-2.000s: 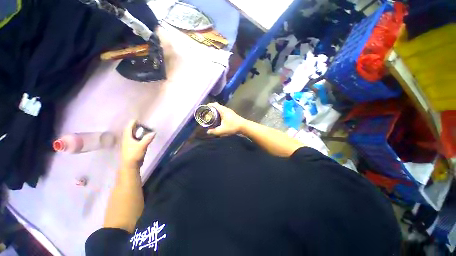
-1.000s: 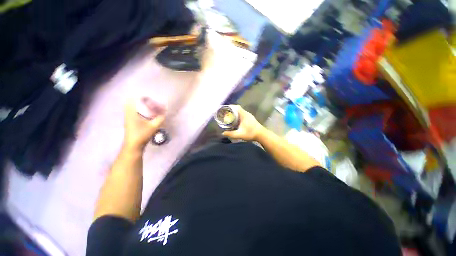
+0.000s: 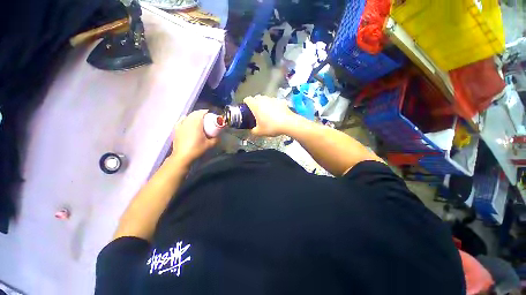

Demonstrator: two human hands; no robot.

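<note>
My left hand (image 3: 189, 136) grips the small plastic bottle (image 3: 211, 125), its red neck facing right. My right hand (image 3: 268, 116) grips the dark vacuum flask (image 3: 241, 116), tilted on its side with its metal rim at the bottle's neck. Whether the two touch, and whether liquid flows, I cannot tell. Both are held just off the table's edge, over the floor. The black flask lid (image 3: 111, 163) with a pale centre lies on the pale pink-lilac ironing table (image 3: 75, 127). The tiny pink-red bottle cap (image 3: 62, 214) lies nearer its front.
The steam iron (image 3: 120, 50) with a wooden handle rests at the table's far end, beside black garments (image 3: 34, 52). Scraps (image 3: 308, 63) litter the floor. A blue basket (image 3: 346, 55), a yellow crate (image 3: 450, 34) and red and blue containers stand at the right.
My left hand let go of the flask lid, which now lies on the table, and took the bottle. It moved right to the flask. My right hand tilted the flask towards the bottle.
</note>
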